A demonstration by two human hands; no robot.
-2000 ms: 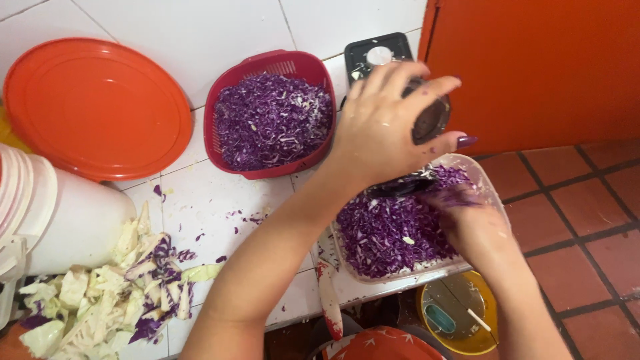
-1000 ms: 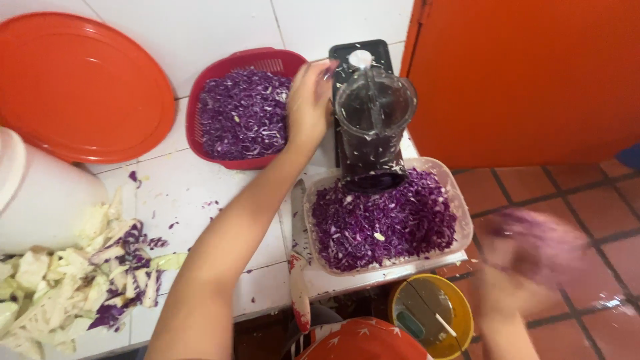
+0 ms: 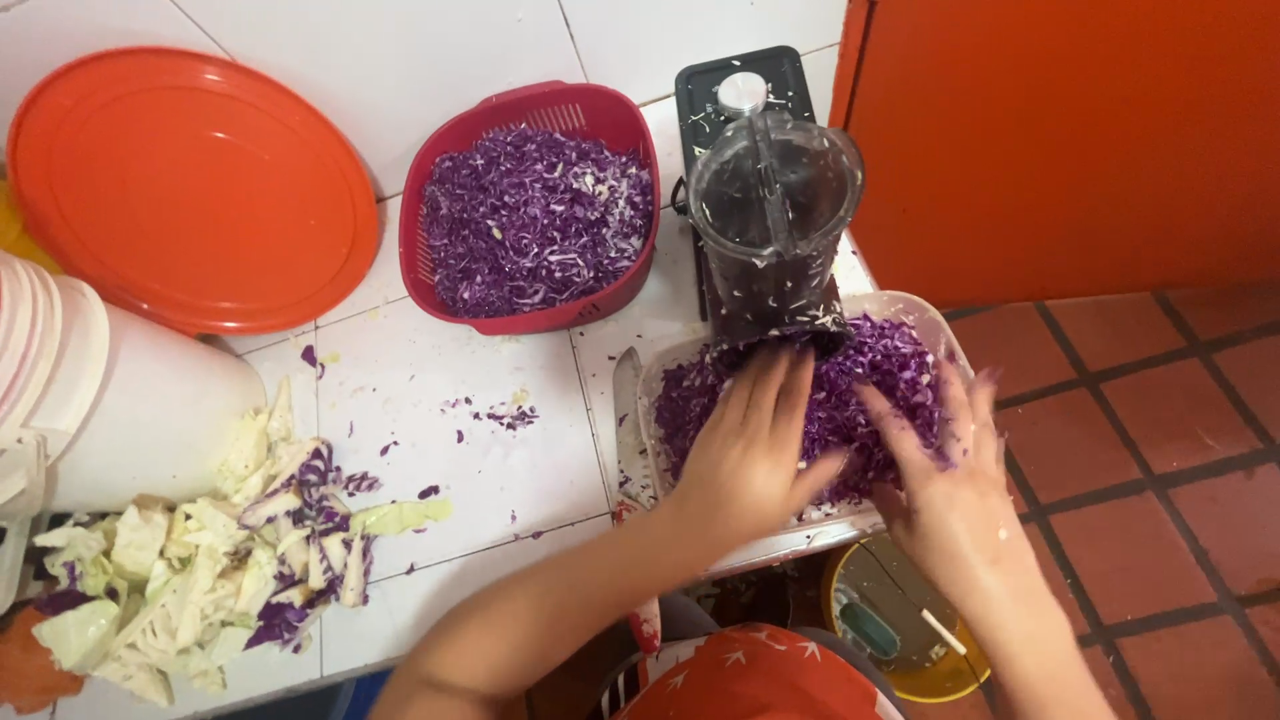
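A clear plastic tub (image 3: pixel 952 330) full of shredded purple cabbage (image 3: pixel 850 400) sits at the counter's edge, under the outlet of an electric vegetable shredder (image 3: pixel 775 200). My left hand (image 3: pixel 755 440) lies on the shreds near the outlet, fingers extended. On the tub's right side my right hand (image 3: pixel 945 470) touches the shreds, its fingers spread and slightly blurred. Neither hand appears to grip anything, though some fingertips are hard to make out. A knife (image 3: pixel 628 420) lies left of the tub, partly hidden by my left forearm. Beyond it stands a red colander (image 3: pixel 640 270) of shredded purple cabbage.
Cabbage scraps (image 3: pixel 200 580) are heaped at the counter's lower left, beside white plastic buckets (image 3: pixel 140 390). A round orange lid (image 3: pixel 190 190) leans behind them. Below the counter is a yellow bucket (image 3: pixel 975 675) with items inside. An orange panel (image 3: pixel 1060 150) stands at right, above floor tiles.
My left hand has moved from beside the shredder down to the tub. My right hand, out over the floor a second ago, is back at the tub. The shredder's top, covered at first, is uncovered.
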